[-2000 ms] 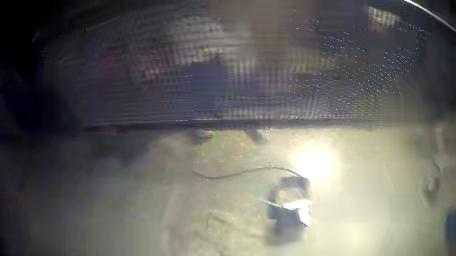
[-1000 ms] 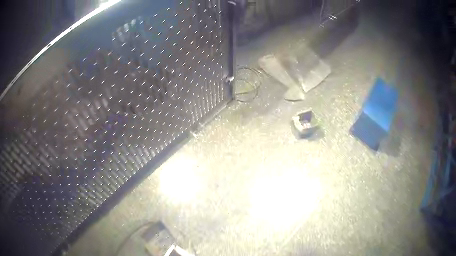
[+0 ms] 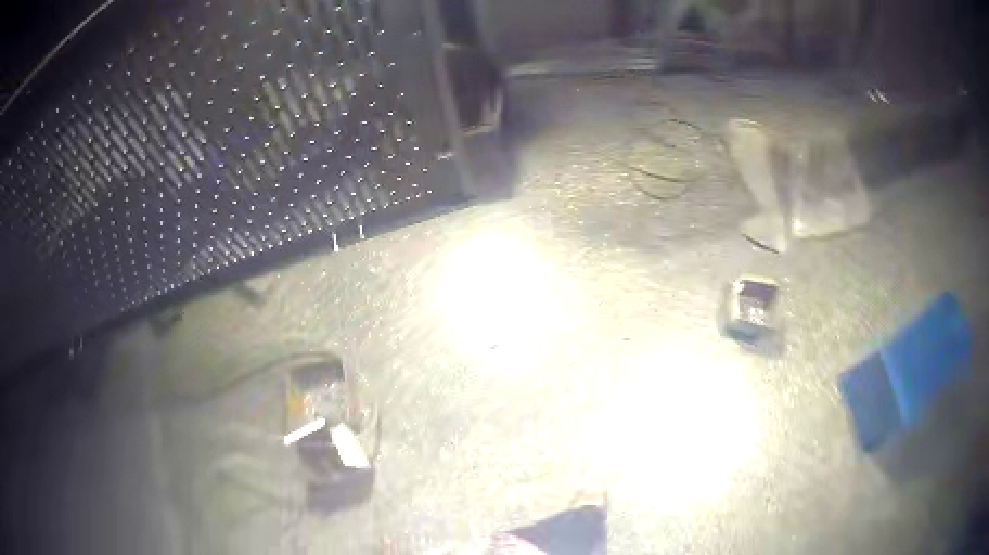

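Neither hand can be made out in the head view. A large dark perforated sheet [image 3: 249,141] stands or hangs at the upper left, with rows of holes and slots and its lower edge slanting. A small open box [image 3: 752,307] with pale contents sits on the concrete floor right of centre. Another open box with white flaps [image 3: 320,417] sits on the floor at the lower left. A dark shape with a pale, reddish patch beside it [image 3: 564,529] is cut off at the bottom edge; I cannot tell what it is.
A bright blue box or block [image 3: 909,374] lies on the floor at the right. Pale flat sheets [image 3: 830,186] lie at the upper right. A thin cable [image 3: 656,179] loops beside them. Two bright glares cover parts of the floor.
The perforated sheet has shifted up and left in view. The blue block, small box and pale sheets have shifted right and down. The white-flapped box shows more fully at the lower left.
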